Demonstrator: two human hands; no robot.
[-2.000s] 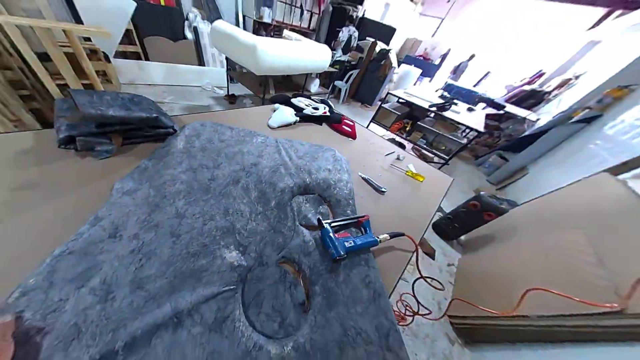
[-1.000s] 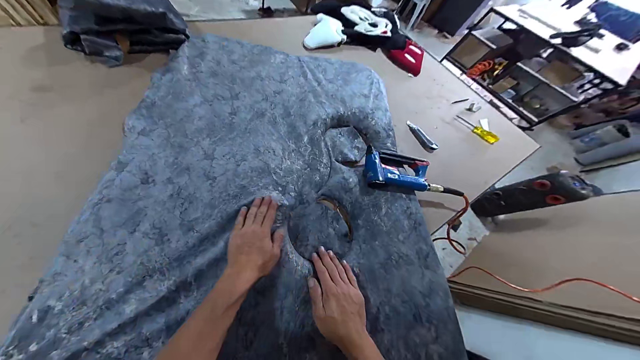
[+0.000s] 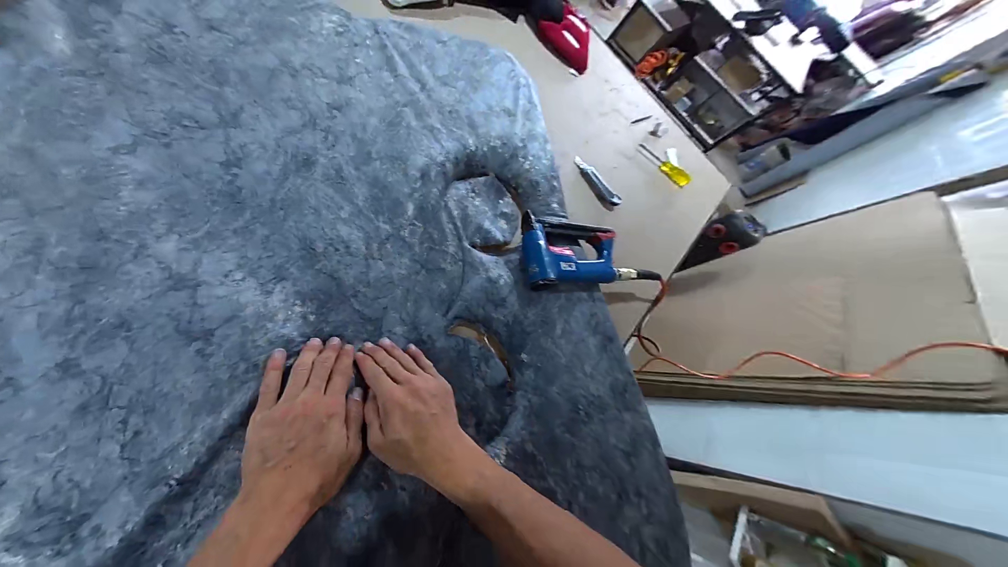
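Observation:
Mottled grey-blue upholstery fabric [image 3: 236, 205] lies spread over the table. My left hand [image 3: 303, 425] rests flat on it, palm down, holding nothing. Close beside it, my right hand [image 3: 413, 405] presses palm down, its fingers pointing away from me and nearly touching the left hand. To the right of the hands, a curved opening [image 3: 492, 350] in the fabric shows a brown edge. Farther off is a rounded cut-out with a piece of the same fabric [image 3: 482, 209] inside. A blue pneumatic staple gun [image 3: 567, 256] lies on the fabric beside that cut-out.
On the table's bare strip [image 3: 630, 228] are a utility knife [image 3: 597, 183] and a screwdriver with a yellow handle [image 3: 674, 172]. An orange air hose [image 3: 835, 373] runs right over stacked brown sheets [image 3: 850, 291]. A black-framed shelf unit [image 3: 701, 75] stands beyond the table.
Both hands have come together on the fabric; a second ago they were apart, with the right hand below the curved opening. The view has moved closer to the fabric.

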